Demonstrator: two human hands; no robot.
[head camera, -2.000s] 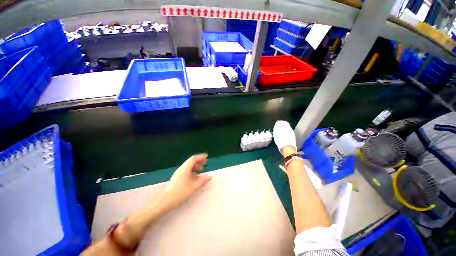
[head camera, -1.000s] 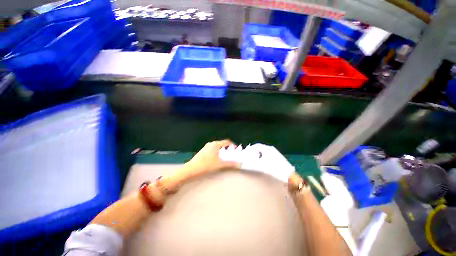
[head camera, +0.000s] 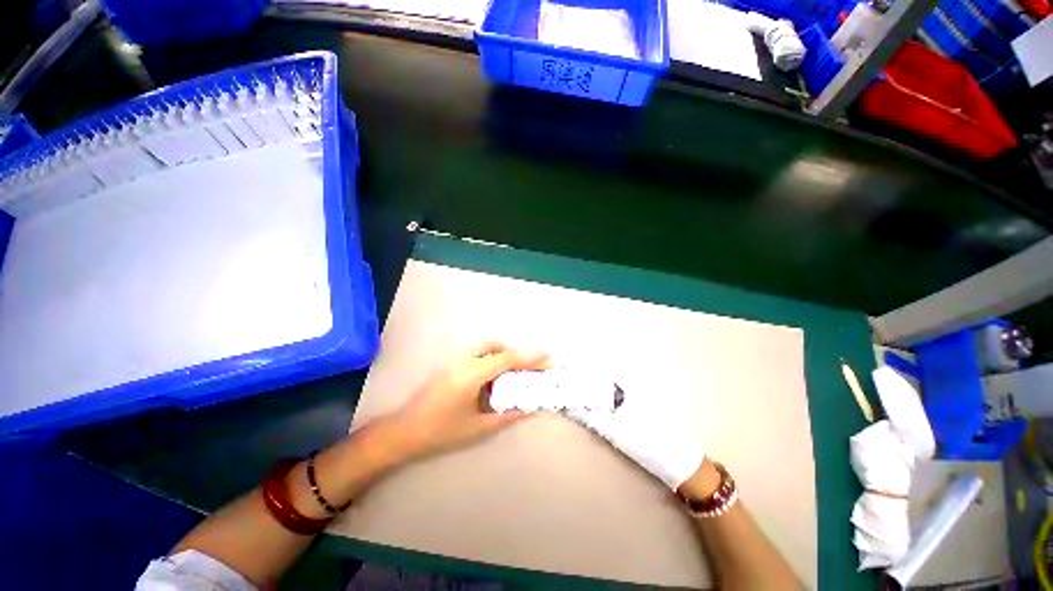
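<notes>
A group of white plastic units (head camera: 534, 391) is held between my two hands above the tan work sheet (head camera: 577, 508). My bare left hand (head camera: 462, 398) grips its left end. My right hand (head camera: 647, 436), in a white glove, is at its right end and covers part of it. The blue tray (head camera: 350, 266) stands at the left, with white units (head camera: 219, 121) in rows along its back edge and right corner on a white liner. How many units are in my hands cannot be told.
The green bench mat (head camera: 647, 298) borders the sheet, with the dark green conveyor belt (head camera: 577, 185) beyond. Across it are a blue bin (head camera: 574, 76) and a red bin (head camera: 938, 98). At right lie a white cloth (head camera: 883, 491), a thin stick (head camera: 857, 390) and a small blue box (head camera: 949, 387) by a post.
The view has tilted down and toward the tray. The units stood at the belt's near edge two seconds ago; both hands have taken hold and brought them over the sheet.
</notes>
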